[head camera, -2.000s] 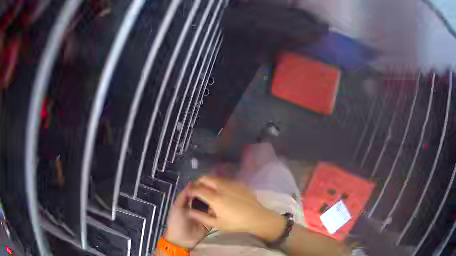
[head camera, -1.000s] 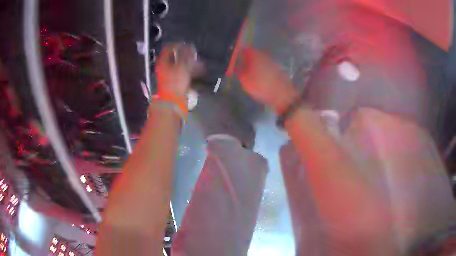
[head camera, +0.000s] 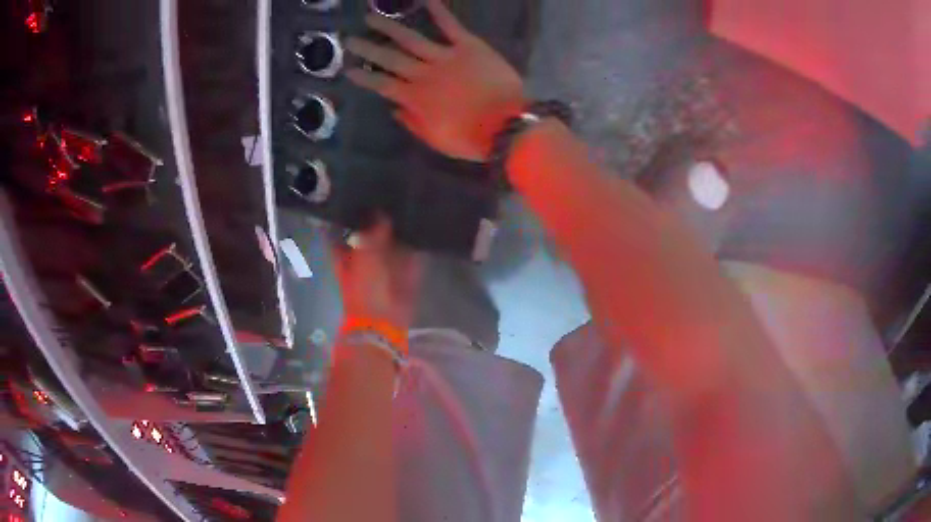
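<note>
A black tray [head camera: 408,194] lies in front of me at the top middle. Several round watch heads with dark faces and silver rims, one of them here [head camera: 312,117], sit in a column along its left side. My right hand [head camera: 444,87], with a dark bracelet, is over the upper part of the tray, fingers spread, with nothing visible held. Another round watch shows beside its fingertips at the top edge. My left hand [head camera: 376,270], with an orange wristband, is blurred at the tray's near edge; its fingers and any grip are unclear.
Rack shelves with pale curved edges [head camera: 194,224] stand close on the left, with wires and red lights inside. A red sheet or tray [head camera: 827,51] is at the upper right. My knees are below, above pale floor.
My right hand has moved up and left over the black tray, and its fingers are now spread. My left hand has moved down to the near edge. More watches in the tray now show.
</note>
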